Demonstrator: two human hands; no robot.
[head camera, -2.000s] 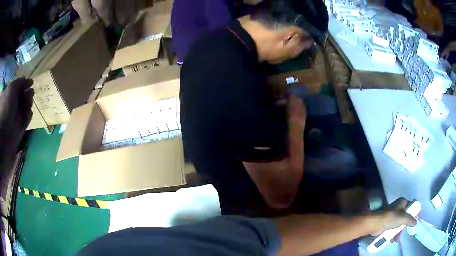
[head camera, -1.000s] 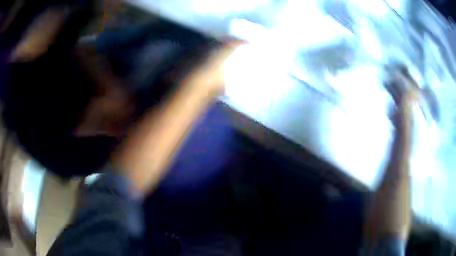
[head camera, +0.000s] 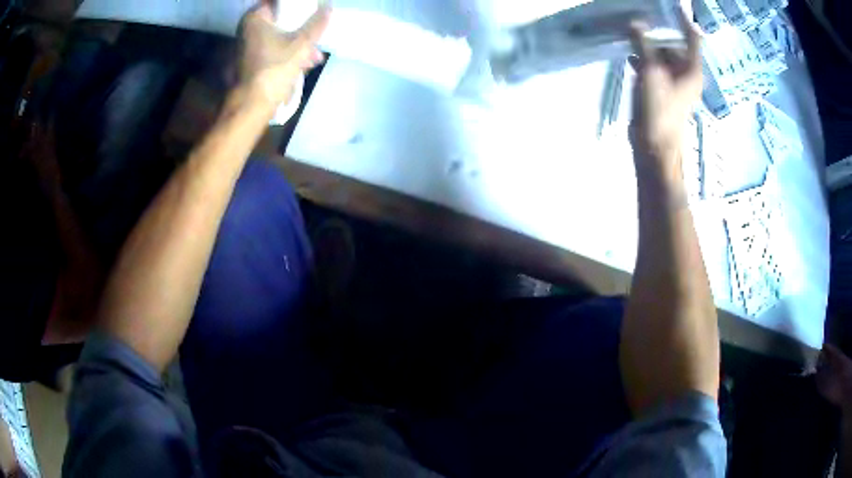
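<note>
My left hand (head camera: 271, 61) is at the upper left, over the table's front edge. It holds a white carton (head camera: 295, 13), partly hidden by the fingers and cut off by the picture's top. My right hand (head camera: 665, 84) is at the upper right above the white tabletop (head camera: 411, 140). Its fingers hold the right end of a long grey-white piece (head camera: 584, 42), blurred, which looks like a carton or folded blank. A plain white strip (head camera: 402, 49) lies on the table between my hands.
Printed white cartons or blanks (head camera: 747, 61) lie jumbled at the table's far right. A printed sheet (head camera: 753, 252) lies near the right front edge. The table's brown edge (head camera: 448, 215) runs above my lap. Part of another person (head camera: 834, 373) shows at the right rim.
The view has swung from the neighbouring worker and open shipping cartons to the table before my lap. Both my hands now show over it, and my right hand holds the grey-white piece.
</note>
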